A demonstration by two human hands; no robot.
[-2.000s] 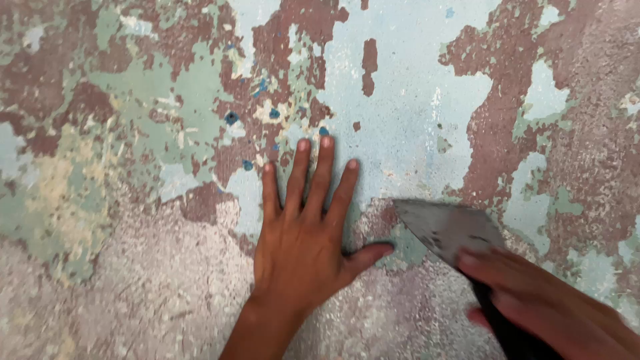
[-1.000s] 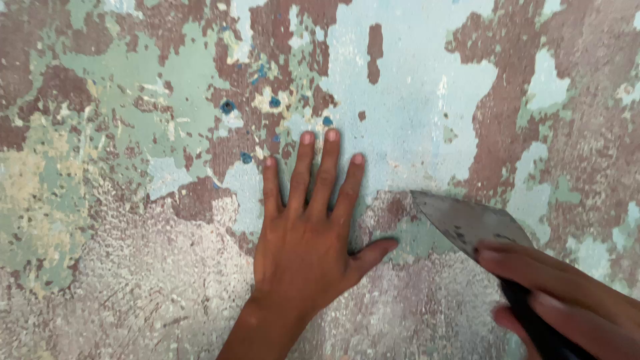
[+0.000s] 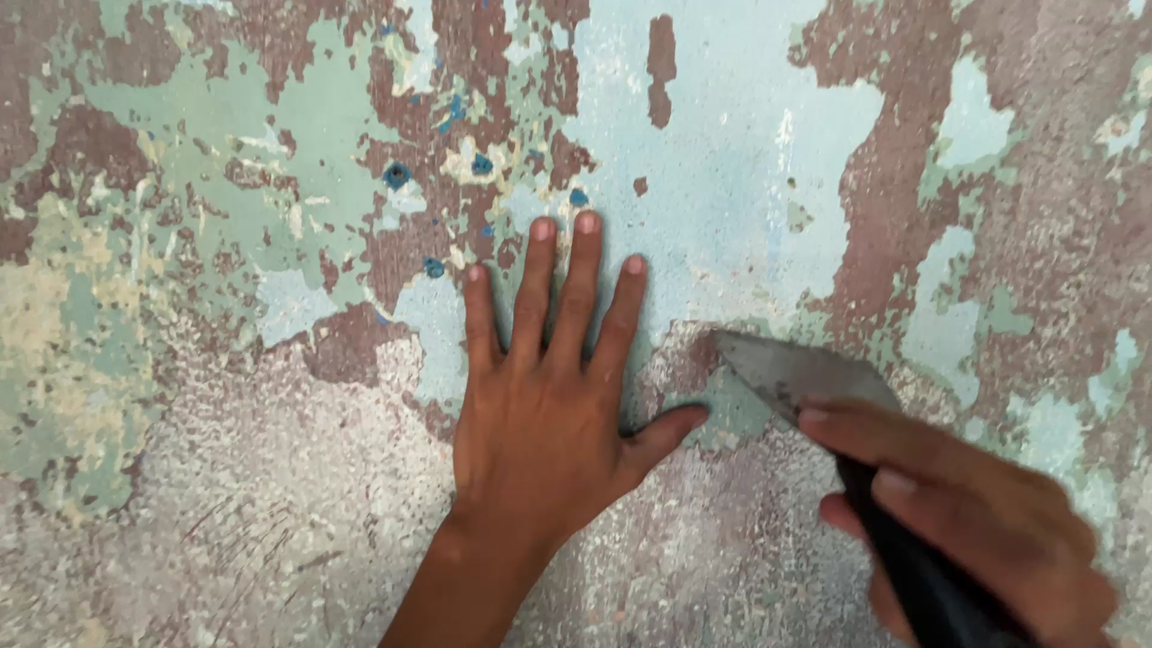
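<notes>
My left hand (image 3: 549, 405) lies flat on a wall (image 3: 702, 180) with peeling paint, fingers spread and pointing up, holding nothing. To the right of it, my right hand (image 3: 972, 504) grips the black handle of a scraper (image 3: 810, 369) with a wide metal blade. One finger rests along the blade near the handle. The blade's left corner meets the wall at the edge of a bare brownish patch (image 3: 688, 355), just above my left thumb. Part of the handle is hidden by my fingers.
Light blue and green paint (image 3: 234, 99) remains in flaking patches over a brown layer. Several small blue-rimmed spots or holes (image 3: 396, 175) mark the wall above my left hand. Lower down, the surface is rough, greyish and mottled (image 3: 288, 504).
The scraper in my right hand has shifted slightly against the wall between frames, its blade staying right of my left thumb. My left hand has stayed flat in the same spot.
</notes>
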